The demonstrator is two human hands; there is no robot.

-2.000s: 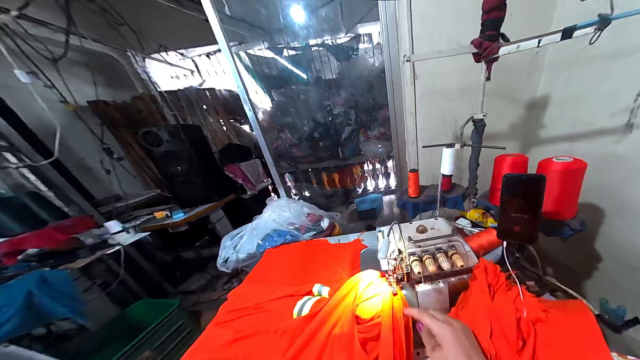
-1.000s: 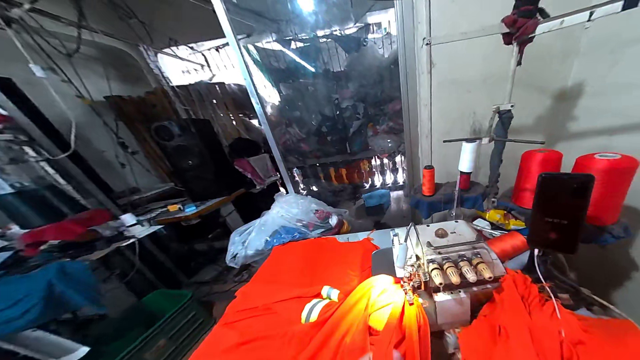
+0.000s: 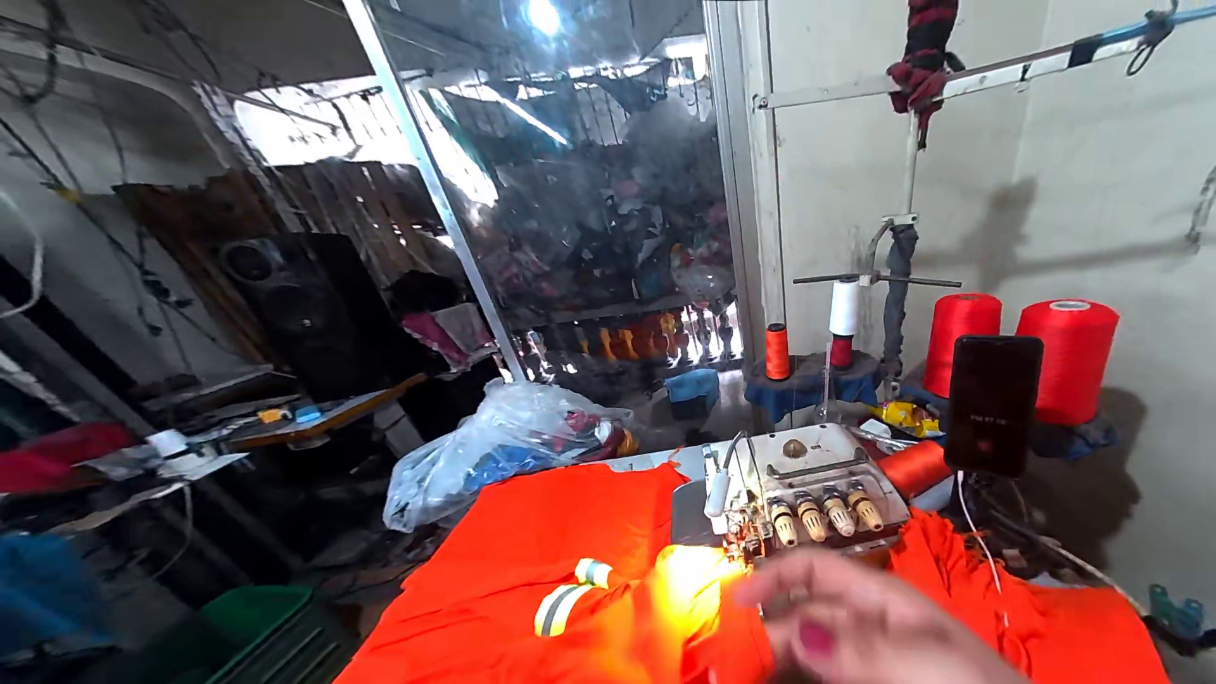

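Observation:
My right hand [image 3: 855,617], blurred, is in front of the overlock sewing machine [image 3: 807,475], its fingers bent over the edge of orange fabric [image 3: 560,513]; whether it grips the cloth cannot be told. The fabric lies across the machine table, brightly lit near the needle area, and carries reflective strips [image 3: 562,608]. Several tension dials [image 3: 825,518] line the machine's front. More orange cloth [image 3: 1064,627] lies to the right of the hand. My left hand is not in view.
A clear plastic bag [image 3: 503,437] of items sits behind the fabric. Large red thread cones [image 3: 1069,361] and a phone [image 3: 993,404] with a cable stand at the right. Smaller spools [image 3: 777,351] are behind the machine. A green crate [image 3: 256,617] is at lower left.
My right hand, low by the cloth two seconds ago and out of sight one second ago, is back in view, larger and in front of the machine.

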